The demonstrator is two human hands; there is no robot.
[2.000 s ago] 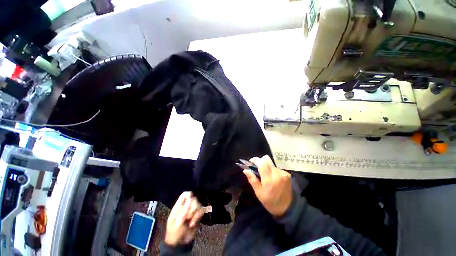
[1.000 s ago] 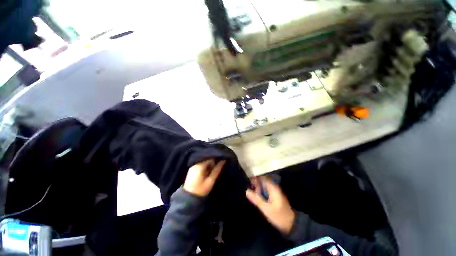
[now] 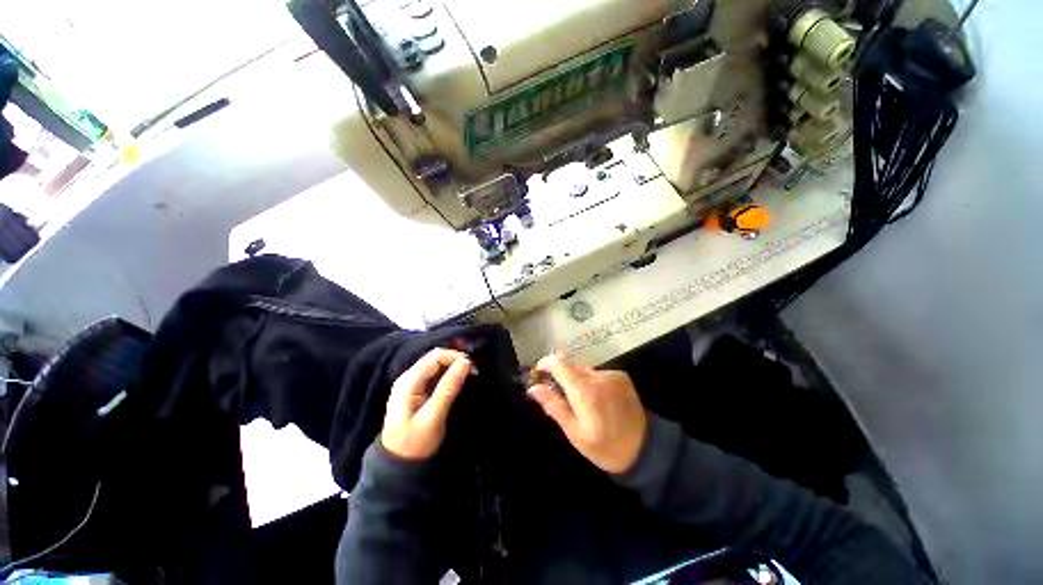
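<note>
The black garment (image 3: pixel 309 343) lies over the left part of the white table and hangs down across the lap. My left hand (image 3: pixel 423 406) pinches the garment's upper edge between thumb and fingers. My right hand (image 3: pixel 589 411) is just to the right of it, at the edge of the cloth, with its fingers curled around the thread snips (image 3: pixel 540 383), which are almost hidden. The cream coverstitch machine (image 3: pixel 549 103) stands behind, and its presser foot (image 3: pixel 498 238) has no cloth under it.
An orange item (image 3: pixel 741 219) lies right of the machine bed. A black cord bundle (image 3: pixel 898 149) hangs at the table's right end. A dark round basket (image 3: pixel 69 377) stands at the left. A printed ruler (image 3: pixel 686 286) runs along the table's front edge.
The view has swung right, towards the machine. My left hand has gone from low beside the garment onto its upper edge. My right hand has closed over the snips, which showed plainly before.
</note>
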